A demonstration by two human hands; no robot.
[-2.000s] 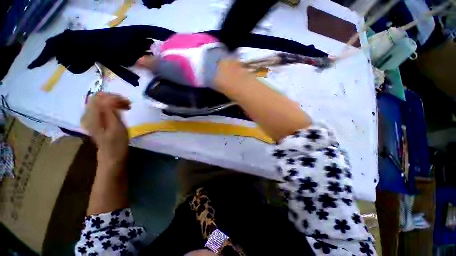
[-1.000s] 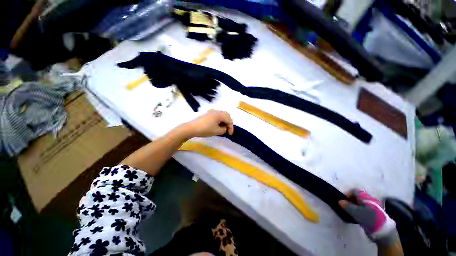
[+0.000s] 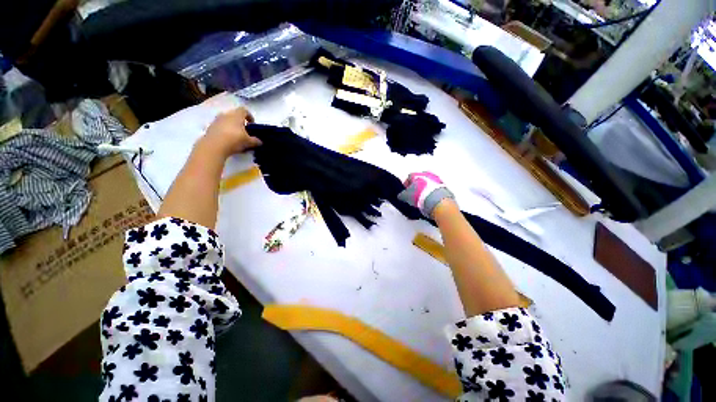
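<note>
A stack of black cut pieces [image 3: 314,169] lies fanned on the white table. My left hand [image 3: 229,132], bare, grips its far left end. My right hand [image 3: 426,193], in a pink, white and grey glove, is on the black pieces at the right end of the stack. A long black strip [image 3: 542,263] runs from under that hand to the right. A curved yellow template [image 3: 361,336] lies along the near table edge. A straight yellow template [image 3: 429,247] is partly hidden under my right forearm.
A tied black bundle [image 3: 377,98] lies at the far edge. A patterned tie [image 3: 284,232] lies below the stack. White scraps [image 3: 522,212] and a brown-red rest pad [image 3: 626,263] are at right. A cardboard box [image 3: 71,271] and striped cloth [image 3: 47,177] are at left.
The black strip stretched between both hands above the curved template is no longer there. Both hands have moved up and away to the stack. The view has shifted.
</note>
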